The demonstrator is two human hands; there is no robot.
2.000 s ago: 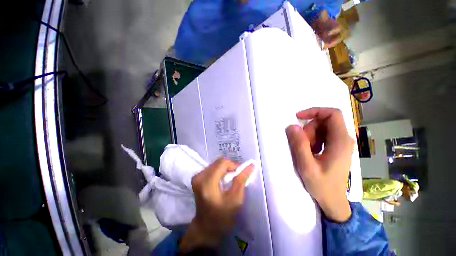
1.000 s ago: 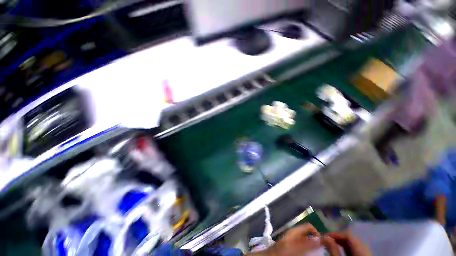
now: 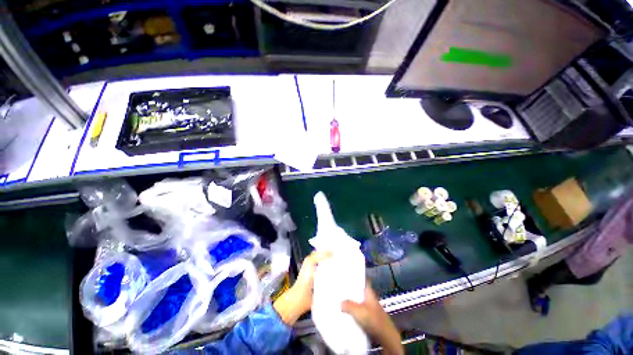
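Observation:
A crumpled white cloth [image 3: 338, 284] hangs upright in front of me, over the near edge of the green conveyor line [image 3: 326, 187]. My left hand [image 3: 300, 291] grips its left side, with the blue sleeve below. My right hand [image 3: 368, 313] holds it from the right, lower down. The cloth hides part of the fingers of both hands. A clear bluish bottle [image 3: 387, 247] lies on the green belt just right of the cloth.
Left is a bin of clear bags with blue pieces [image 3: 166, 298]. The white shelf holds a hardware tray [image 3: 179, 119], red screwdriver [image 3: 335, 135] and monitor [image 3: 496, 48]. Label rolls [image 3: 434, 204], a black corded handheld [image 3: 440, 249] and a carton [image 3: 563, 202] lie right. People are partly visible right.
The view has turned from the white cabinet to the conveyor line and steadied. Both hands have come together on the white cloth, now raised in front of the belt; earlier my left hand held it against the cabinet.

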